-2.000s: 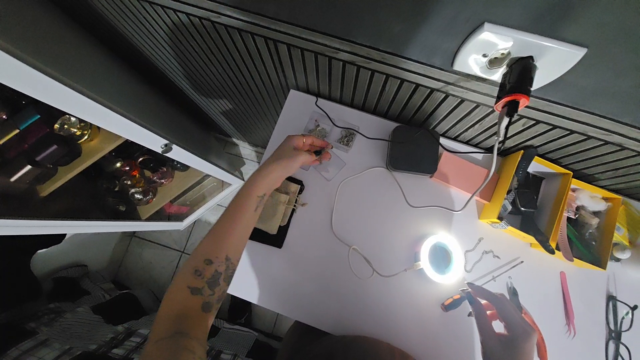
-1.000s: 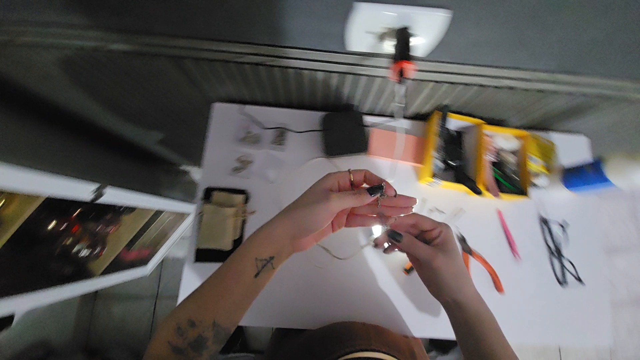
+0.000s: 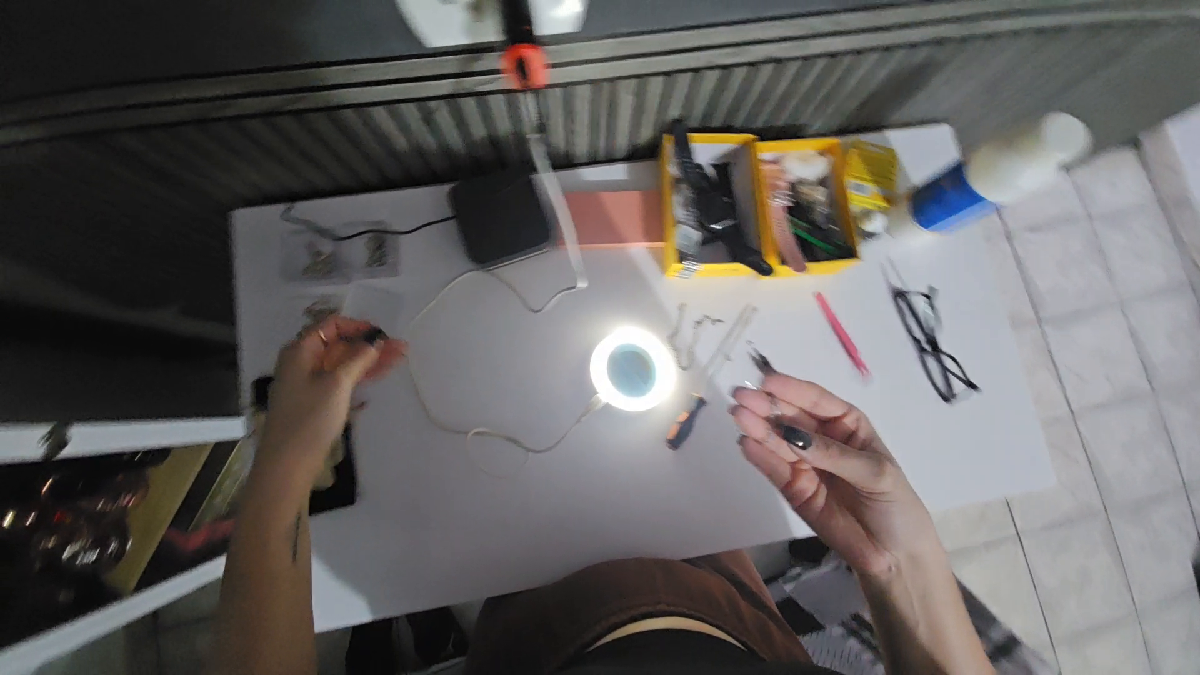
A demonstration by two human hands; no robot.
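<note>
My left hand [image 3: 328, 380] is over the table's left side, just below some small clear plastic bags [image 3: 323, 261] of small parts; its thumb and fingertips are close together, and whether they pinch something is unclear. Toward the right, my right hand [image 3: 816, 455] pinches a tiny thin metal piece [image 3: 774, 405] between thumb and fingers. Beyond its fingertips shows the dark tip of a tool [image 3: 761, 360], partly hidden. A lit ring lamp [image 3: 633, 369] lies between my hands, with a small screwdriver [image 3: 687, 422] and short pieces of chain [image 3: 686, 337] beside it.
Yellow boxes [image 3: 761, 208] of watches and straps stand at the back, beside a pink case [image 3: 614, 218] and a black square device [image 3: 500, 217]. Pink tweezers [image 3: 841, 335], black glasses [image 3: 933, 347] and a white-and-blue bottle [image 3: 994, 173] are on the right. A thin cable [image 3: 441, 412] loops across the table.
My hands were together near the middle one second ago and are now apart. The left one has moved back toward the bags; the right one has moved right.
</note>
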